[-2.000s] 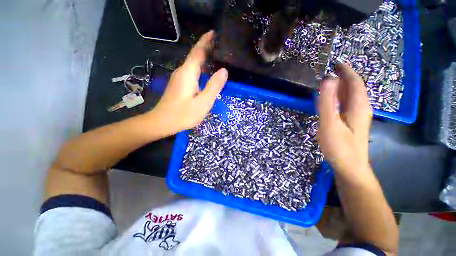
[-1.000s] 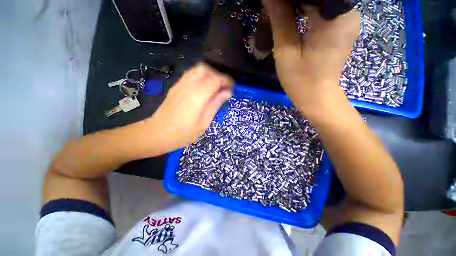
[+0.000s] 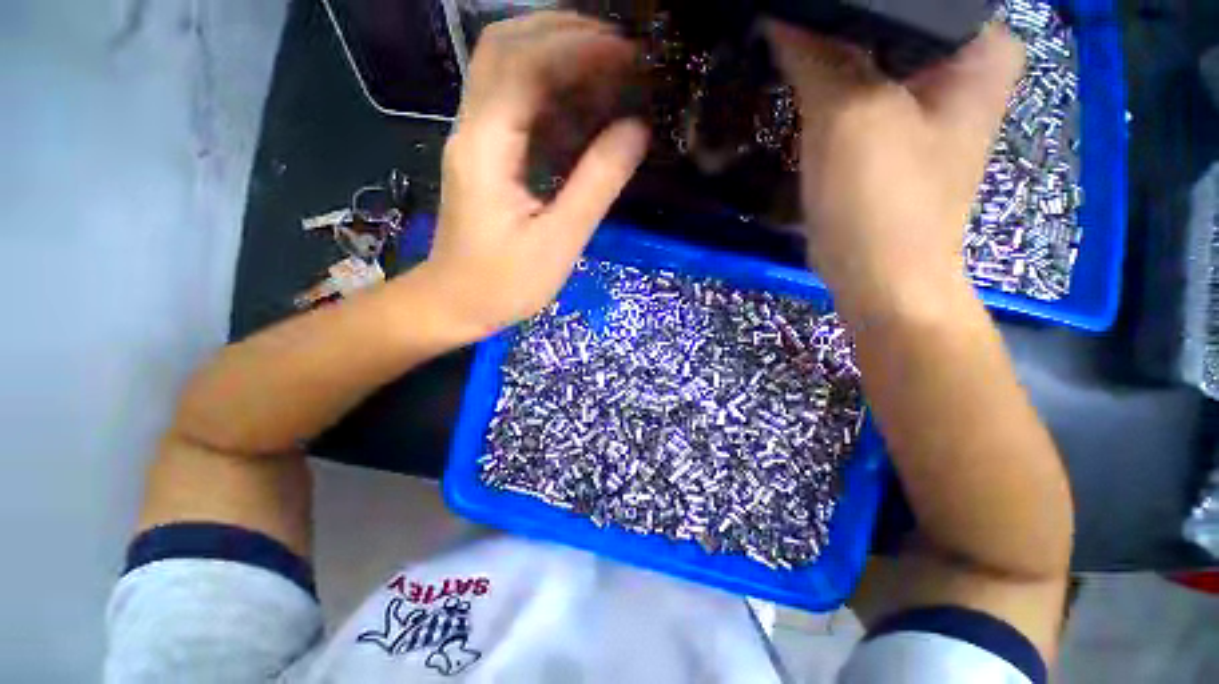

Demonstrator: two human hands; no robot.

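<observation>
My left hand (image 3: pixel 515 181) is over the left edge of the dark machine base, thumb and fingers apart, blurred; I see nothing in it. My right hand (image 3: pixel 889 160) reaches over the right of the base, under the dark press head (image 3: pixel 898 24). Its fingertips are partly hidden and blurred, so I cannot tell if it holds a part. The near blue tray (image 3: pixel 642 548) lies in front of my body, full of short silver cylinders (image 3: pixel 682 414). Small metal rings (image 3: pixel 695 80) lie on the dark base (image 3: pixel 709 187) between my hands.
The far blue tray (image 3: pixel 1104 201) of cylinders stands at right, partly behind my right hand. A smartphone (image 3: pixel 401 60) lies at upper left, with a bunch of keys (image 3: pixel 350 274) below it. A clear tub (image 3: pixel 1203 287) is at the far right edge.
My left hand has moved up from the near tray's corner to the base and opened. My right hand first went from beside the near tray to the press, then shifted slightly right.
</observation>
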